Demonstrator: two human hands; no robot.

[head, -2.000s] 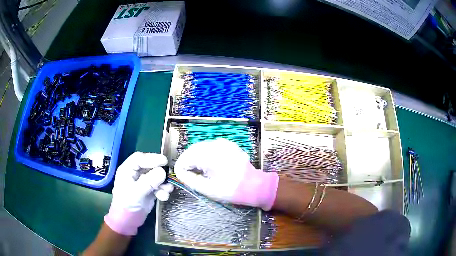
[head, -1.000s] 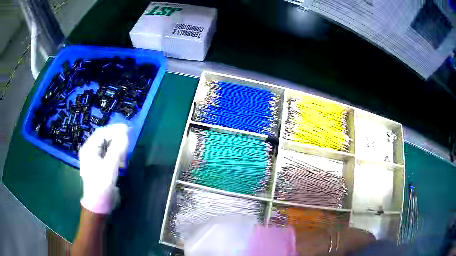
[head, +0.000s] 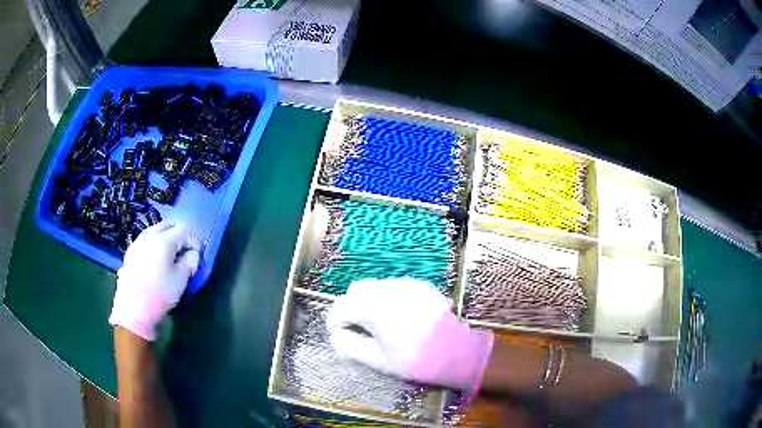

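Note:
My left hand (head: pixel 157 272), in a white glove with a pink cuff, is at the near right corner of the blue bin (head: pixel 242 171). Its fingertips are together; whether they pinch a housing cannot be told. Black connector housings (head: pixel 134 171) fill much of the bin. My gloved right hand (head: pixel 393 322) is over the border between the green wires (head: pixel 388 242) and the white wires (head: pixel 322 359) in the cream compartment tray (head: pixel 292 292). Its fingers are curled and its palm side is hidden, so any held wire cannot be made out.
The tray also holds blue wires (head: pixel 401 159), yellow wires (head: pixel 535 185), brown wires (head: pixel 522 288) and partly hidden orange wires (head: pixel 501 410). Wire assemblies (head: pixel 693 334) lie right of the tray. A white carton (head: pixel 288 38) and a printed sheet (head: pixel 668 42) are at the back.
My hands were together on a bundle of coloured wires; they are now apart. My left hand has moved to the bin. My right hand dipped towards the front, then came back up over the tray. The view has shifted.

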